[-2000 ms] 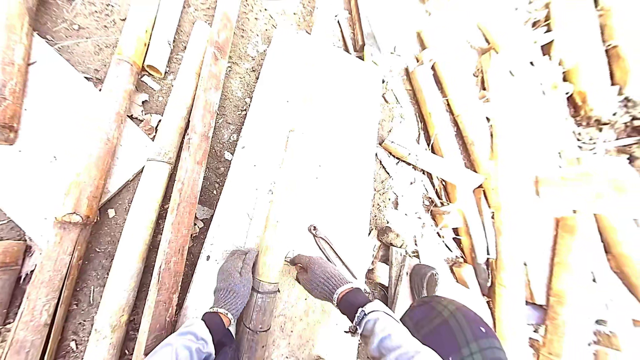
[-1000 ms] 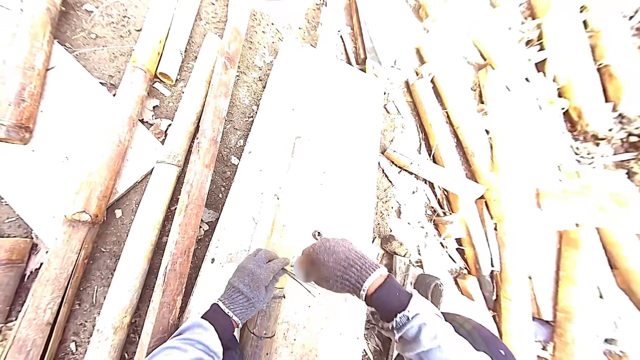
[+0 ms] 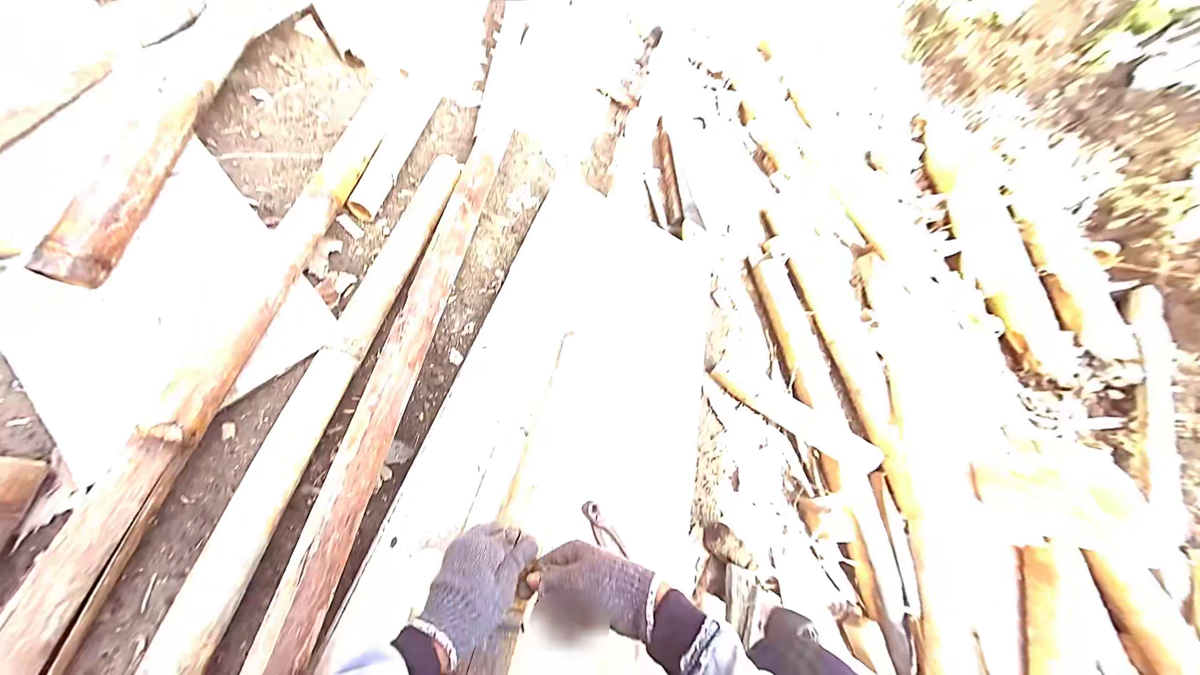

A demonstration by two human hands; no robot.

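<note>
My left hand (image 3: 478, 581), in a grey knit glove, rests over a bamboo pole (image 3: 527, 473) at the bottom centre, its fingers curled. Beside it is my right hand (image 3: 595, 586), in a darker glove, with thumb and fingers pinched close to the left fingertips above the pole. Whatever lies between the fingertips is too small and blurred to tell. A metal hand tool, apparently pincers (image 3: 605, 527), lies just beyond my right hand on a pale, overexposed board (image 3: 619, 394); my right hand partly hides it.
Long bamboo poles (image 3: 300, 469) lie on the dirt to the left, one across a pale sheet (image 3: 234, 281). Many more poles and split pieces (image 3: 797, 412) crowd the right side among scraps. Part of a dark shoe (image 3: 787, 628) shows at the bottom right.
One second ago a thin wire-like strand showed between my hands; now the hands are closer together. My right hand has moved off part of the tool. The view has tilted up.
</note>
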